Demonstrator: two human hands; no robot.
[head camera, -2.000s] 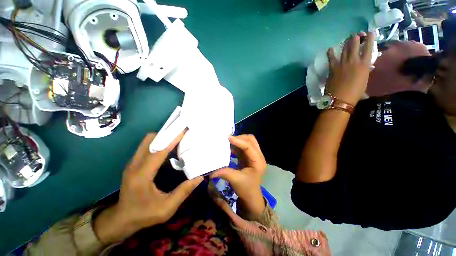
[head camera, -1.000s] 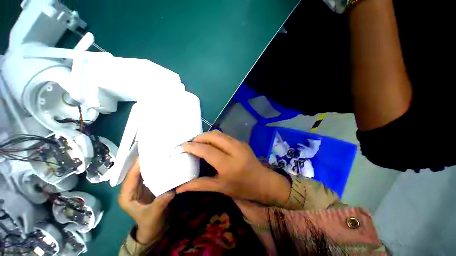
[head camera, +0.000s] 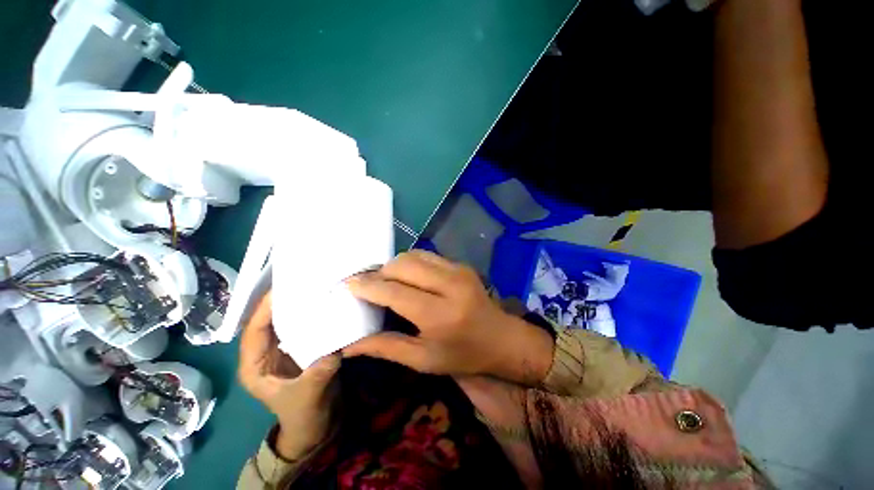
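Observation:
A white camera housing (head camera: 331, 258) lies at the bench's front edge in the middle of the view, its bracket end pointing to the upper left. A flat white antenna (head camera: 251, 273) sticks out along its left side. My left hand (head camera: 287, 378) grips the housing's near end from the left and below. My right hand (head camera: 450, 321) holds it from the right, fingers on its upper side and thumb at the near end. The face of the near end is turned away and hidden.
Several unfinished camera units (head camera: 144, 297) with boards and wires crowd the green bench (head camera: 450, 86) at left. A neighbouring worker's arm (head camera: 767, 124) is at upper right. A blue bin (head camera: 647, 306) holding bagged parts stands below the bench edge.
Since two seconds ago the view has shifted, and my right hand has moved further onto the housing's side. Over the last second the hands and housing barely moved.

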